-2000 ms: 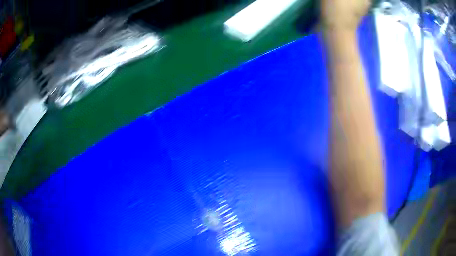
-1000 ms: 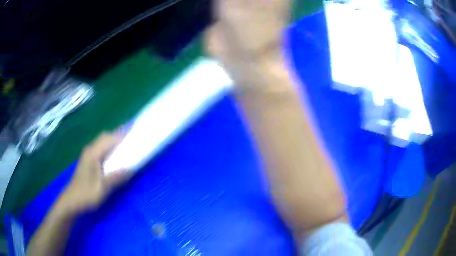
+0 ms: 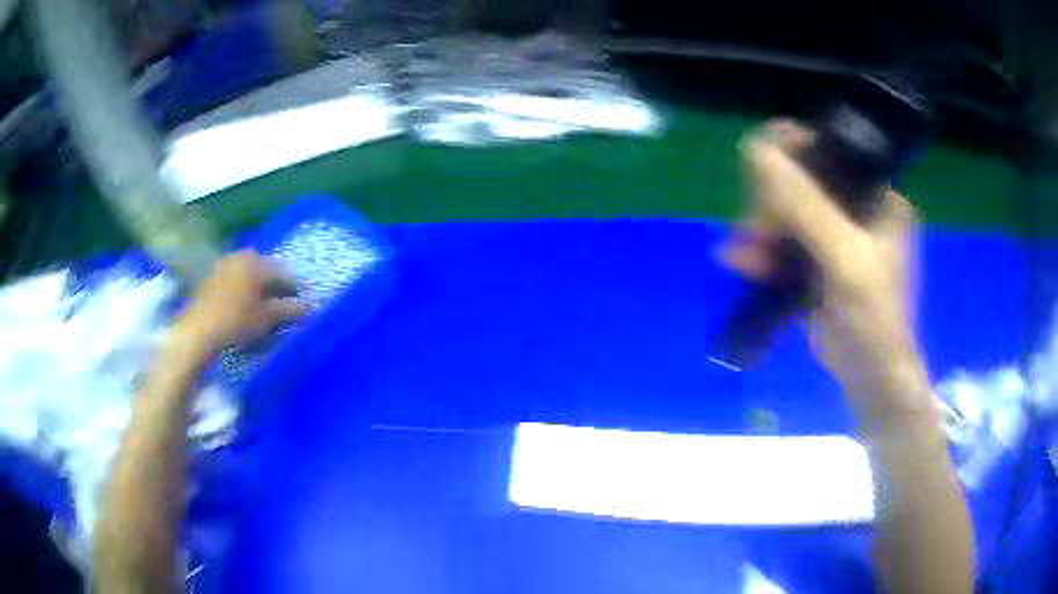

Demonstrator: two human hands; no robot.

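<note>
A white power strip [image 3: 691,476] lies flat on the blue work surface, its right end beside my right forearm. My right hand [image 3: 830,244] is closed around a thick black electric screwdriver [image 3: 853,151], tilted with its lower end down to the left, above the surface and beyond the strip. My left hand [image 3: 241,304] is at the blue screw bin [image 3: 331,255], fingers over its silvery grains. Its fingertips are blurred, and I cannot tell whether they hold a screw.
A pale post [image 3: 110,139] stands behind my left hand. White cords and crinkled film [image 3: 58,360] lie at the left; more white material [image 3: 986,418] lies at the right. Beyond the blue sheet are a green surface [image 3: 487,180], a white bar [image 3: 284,139] and a bagged bundle [image 3: 534,110].
The view has swung left. The strip, held by my left hand a second ago, now lies on the blue surface. My left hand has moved to the bin; my right hand now holds the screwdriver.
</note>
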